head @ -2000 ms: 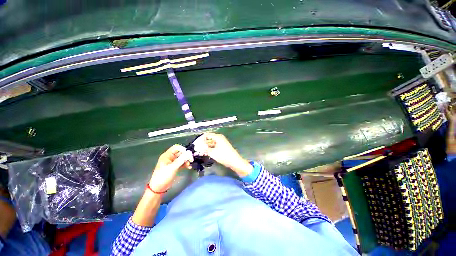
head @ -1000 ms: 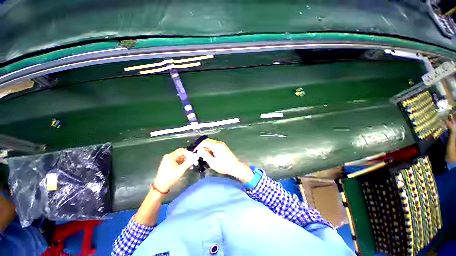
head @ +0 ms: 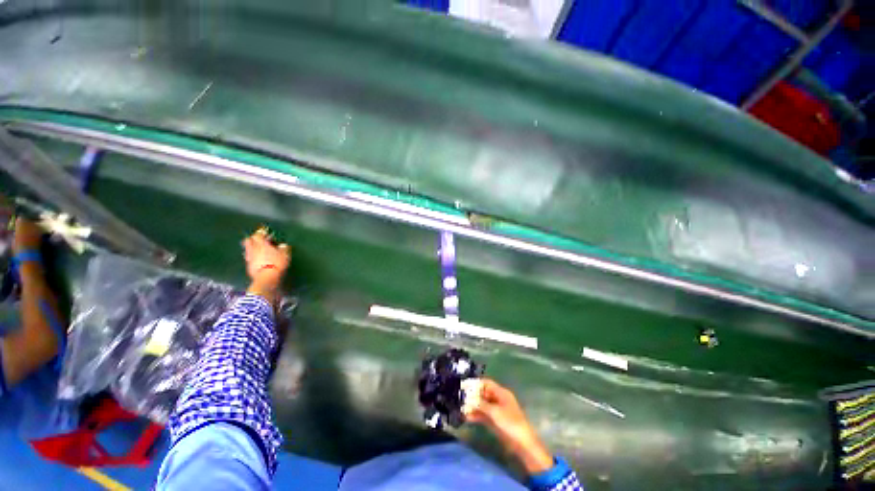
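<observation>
My left hand [head: 266,261] is stretched out over the green belt at the left. A tiny yellowish thing, seemingly a small circuit board [head: 263,233], shows at its fingertips; whether it is gripped is not clear. My right hand [head: 497,405] is at the right side of a pile of small black components [head: 443,385] on the belt's near edge. White shows at its fingertips, a finger covering or a part; what it holds cannot be made out.
A clear bag of black parts [head: 144,331] lies left beside my left sleeve. Another small board [head: 708,338] lies on the belt at right. Purple tape [head: 448,278] and a white strip [head: 499,335] cross the belt. A loaded tray [head: 857,436] is at lower right. Another person's arm [head: 34,307] shows at left.
The view has turned left. My hands, together at the black pile before, are now apart: the left has reached out over the belt, the right stays at the pile.
</observation>
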